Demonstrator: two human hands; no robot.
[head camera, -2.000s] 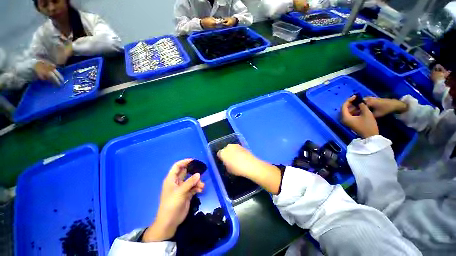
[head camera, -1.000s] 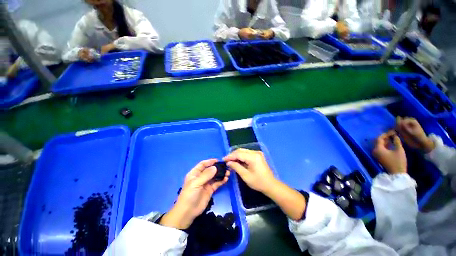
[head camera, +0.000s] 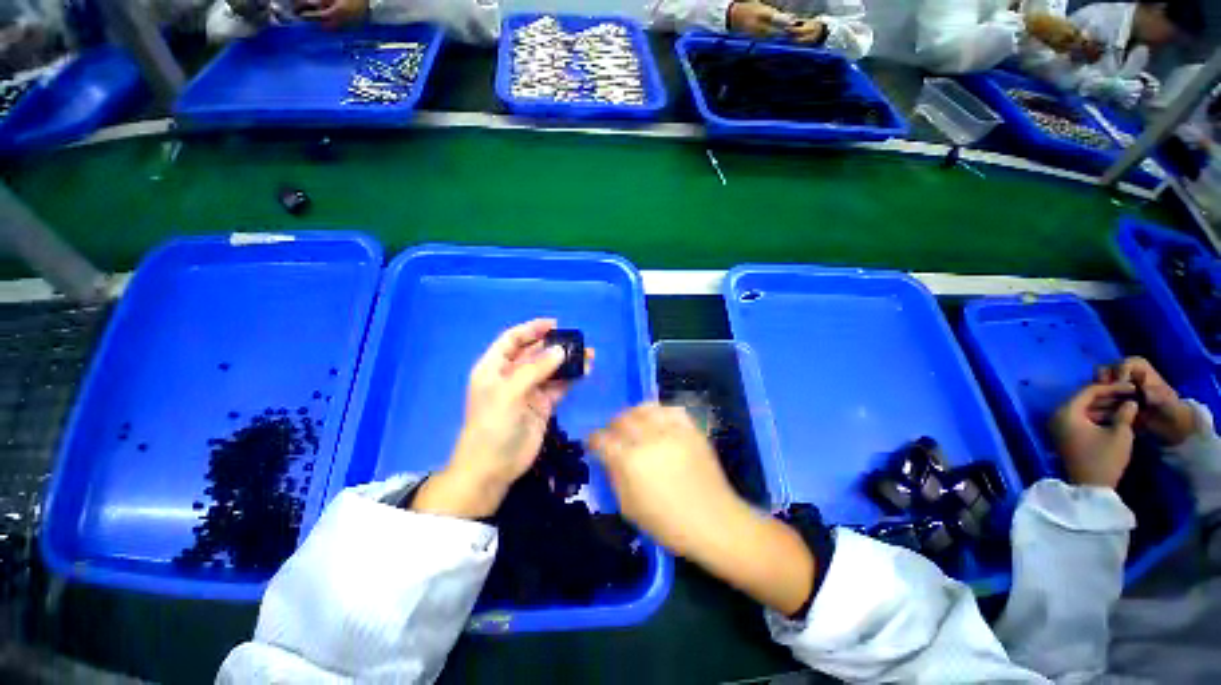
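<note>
My left hand (head camera: 502, 415) holds a black plastic housing (head camera: 566, 353) between thumb and fingers above the middle-left blue tray (head camera: 462, 315). My right hand (head camera: 670, 475) is blurred, a little to the right and lower, apart from the housing. Its fingers are bunched over the tray's right edge; whether they hold a small part cannot be told. A pile of matte black pieces (head camera: 576, 542) lies at the tray's near end, partly behind my hands. The clear plastic box (head camera: 710, 359) with dark bits inside stands right of that tray, partly hidden by my right hand.
The far-left blue tray (head camera: 161, 402) holds small black parts (head camera: 255, 482). The right blue tray (head camera: 857, 361) holds shiny black blocks (head camera: 937, 488). Beyond runs the green conveyor belt (head camera: 536, 187) with a black piece (head camera: 293, 200). Another person's hands (head camera: 1118, 422) work close at the right.
The view has shifted downward. My right hand left the box, met the housing in my left hand, and is now apart from it. My left hand still holds the housing.
</note>
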